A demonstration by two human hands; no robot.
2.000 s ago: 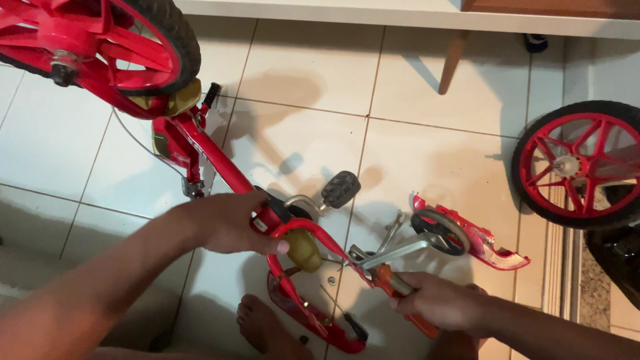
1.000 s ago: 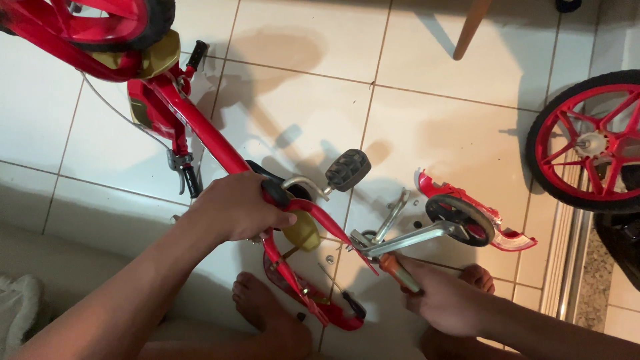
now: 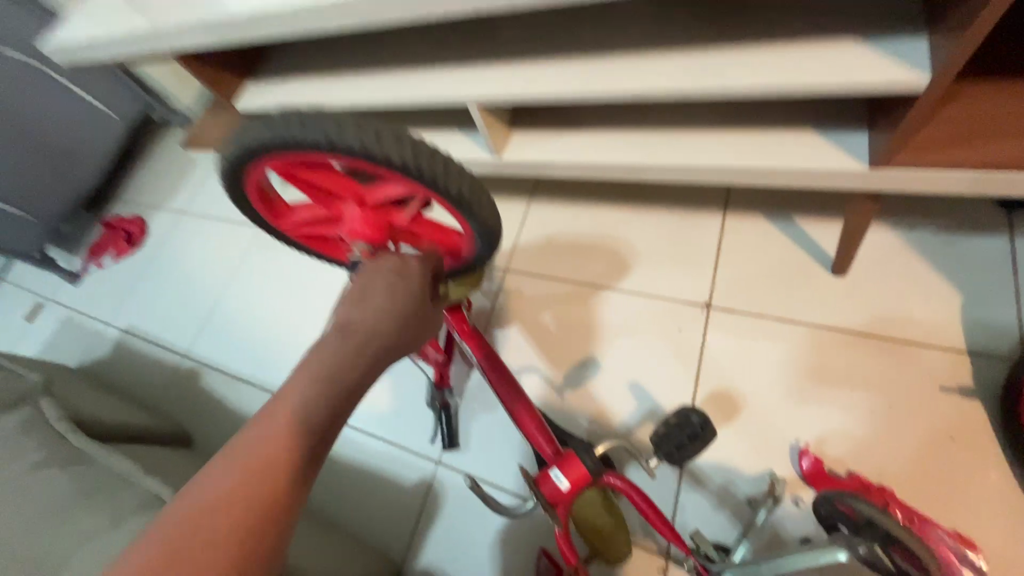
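Observation:
My left hand reaches to the hub area of the red spoked wheel with a black knobby tire; its fingers are partly hidden, so I cannot tell how firmly they grip. From there the red bicycle frame runs down to the lower centre, with a black pedal on its crank and a black handlebar grip at its left. A training wheel on a metal bracket lies at the lower right beside a red plastic guard. My right hand is out of view.
A white and brown wooden shelf unit crosses the top, its leg on the tiled floor. Grey upholstery fills the lower left. A dark grey object and a red item are at the left; another tire shows at the right edge.
My left hand has moved from the frame near the crank to the hub of the red wheel. My right hand, earlier on an orange-handled tool, has left the view. The view has swung toward the shelf.

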